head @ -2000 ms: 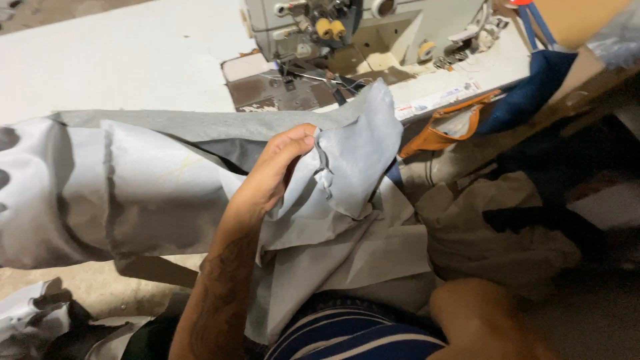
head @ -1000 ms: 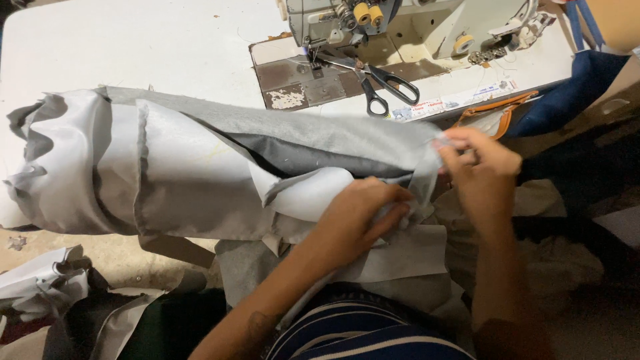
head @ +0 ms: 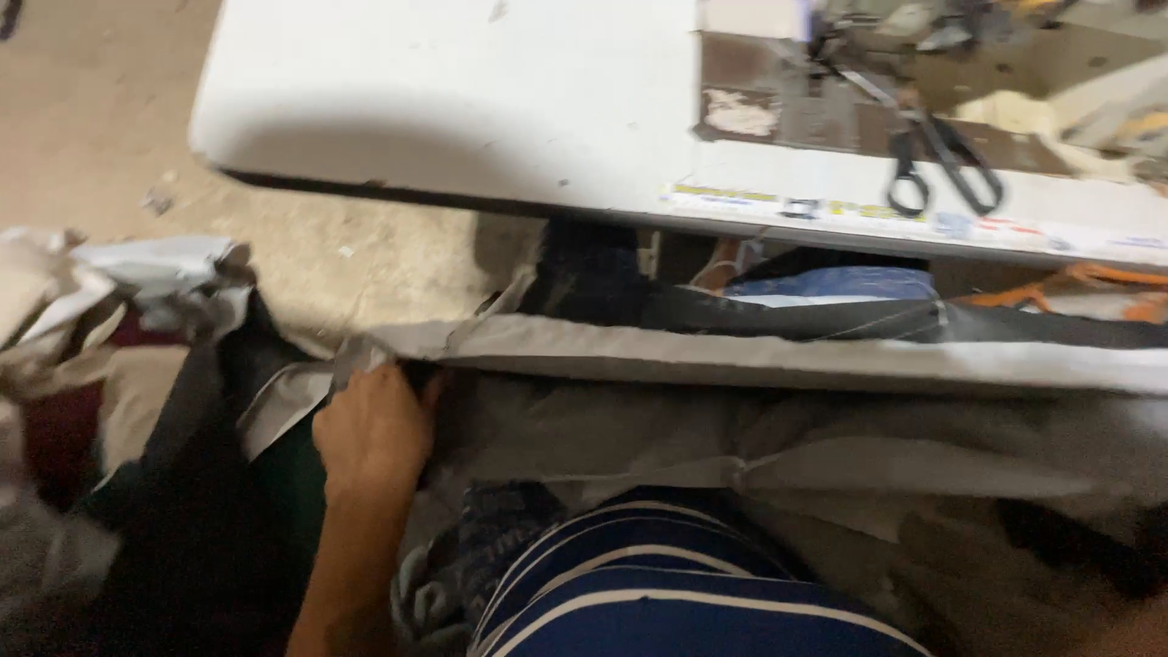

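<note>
My left hand (head: 374,429) grips one end of a long grey fabric piece (head: 584,420), which stretches rightward across my lap, below the table's front edge. A lighter folded strip runs along its upper side. My right hand is out of sight; only a blurred bit of skin shows at the lower right corner. Black-handled scissors (head: 922,137) lie on the sewing table by the machine's base, their blades pointing to the upper left.
The white sewing table (head: 438,100) spans the top, with part of a sewing machine (head: 1077,55) at the upper right. Piled cloth scraps (head: 137,365) lie at the left. Behind the fabric, an orange-edged item (head: 1077,287) and blue cloth (head: 839,283) show below the table edge.
The grey fabric, earlier lying over the table, is now stretched low over my lap. My left hand has moved left to its end. My right hand has left the view, which has shifted.
</note>
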